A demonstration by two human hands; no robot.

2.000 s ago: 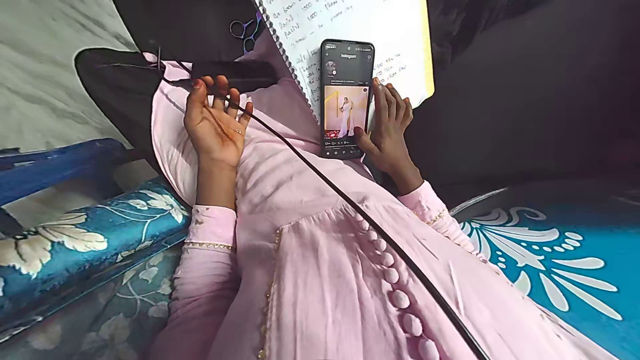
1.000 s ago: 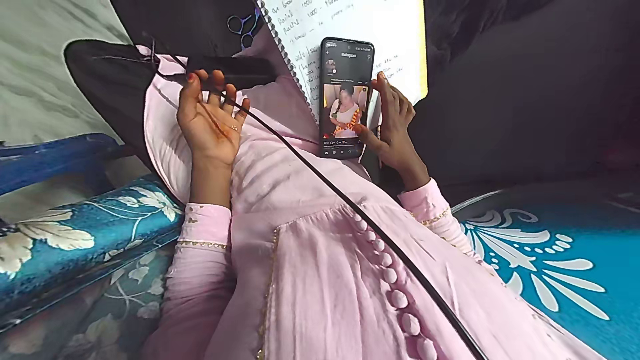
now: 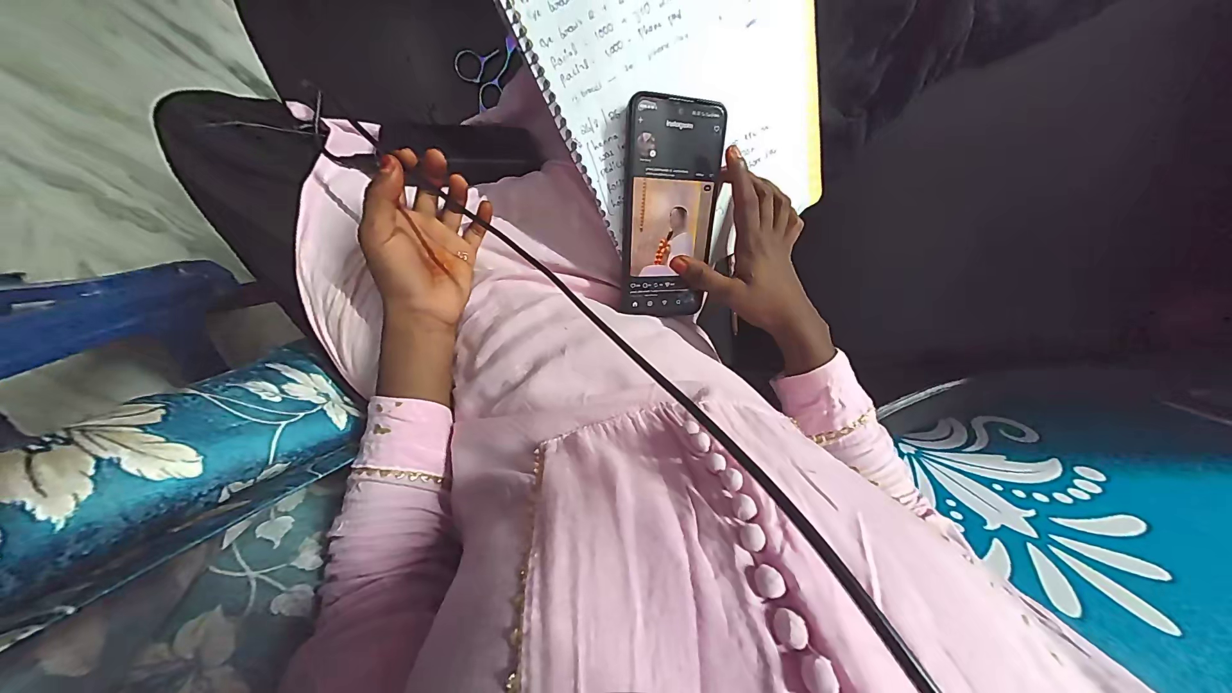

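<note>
My left hand (image 3: 423, 241) rests palm up on the pink dress, fingers slightly curled and apart, with a ring on one finger. A thin black cable (image 3: 626, 351) passes across its fingers and runs down over my lap. A smartphone (image 3: 676, 207) with a lit photo feed leans upright against a spiral notebook (image 3: 770, 96) with handwriting. My right hand (image 3: 770, 241) is at the phone's right side, its thumb over the lower right of the screen and its index finger extended by the edge. Whether it bears the phone's weight I cannot tell.
Scissors (image 3: 491, 72) with coloured metal handles lie left of the notebook on dark cloth. A blue floral cushion or cover (image 3: 173, 452) is at the left, near a blue bar (image 3: 115, 308). Teal fabric with a white pattern (image 3: 1059, 510) spreads at the lower right.
The picture on the phone screen has changed between frames. My hands have stayed in nearly the same places.
</note>
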